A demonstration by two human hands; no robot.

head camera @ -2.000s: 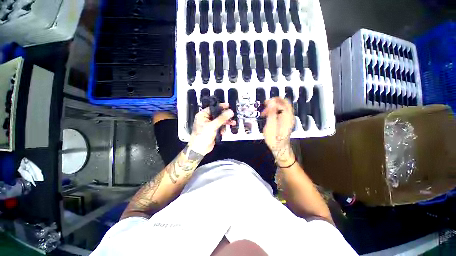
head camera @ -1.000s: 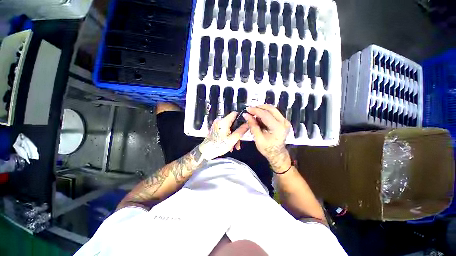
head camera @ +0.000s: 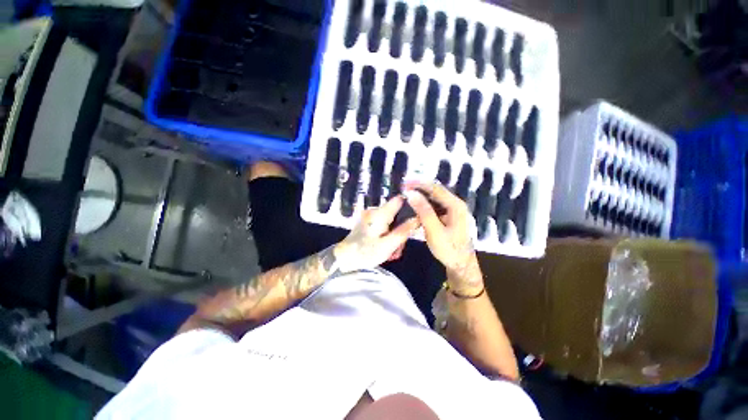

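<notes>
A white foam tray [head camera: 325,139] with three rows of upright slots stands in front of me, and black units [head camera: 387,102] fill most slots. My left hand [head camera: 376,236] holds a dark unit [head camera: 403,215] over the tray's near edge, its fingers covering most of it. My right hand [head camera: 448,228] has its fingertips at the top end of that unit, touching it. Whether the right fingertips pinch a small part is hidden. Small pale rings [head camera: 420,175] lie on the tray just beyond my fingers.
A blue crate [head camera: 221,141] with dark contents stands left of the tray. Stacked white foam trays [head camera: 580,168] and an open brown carton [head camera: 541,283] with clear plastic [head camera: 625,299] are at the right. A dark bench [head camera: 51,176] with a crumpled white item [head camera: 20,218] is at the far left.
Both hands have come together on the unit, the right one moving in from the tray's rings. The view has turned, so the tray now appears tilted.
</notes>
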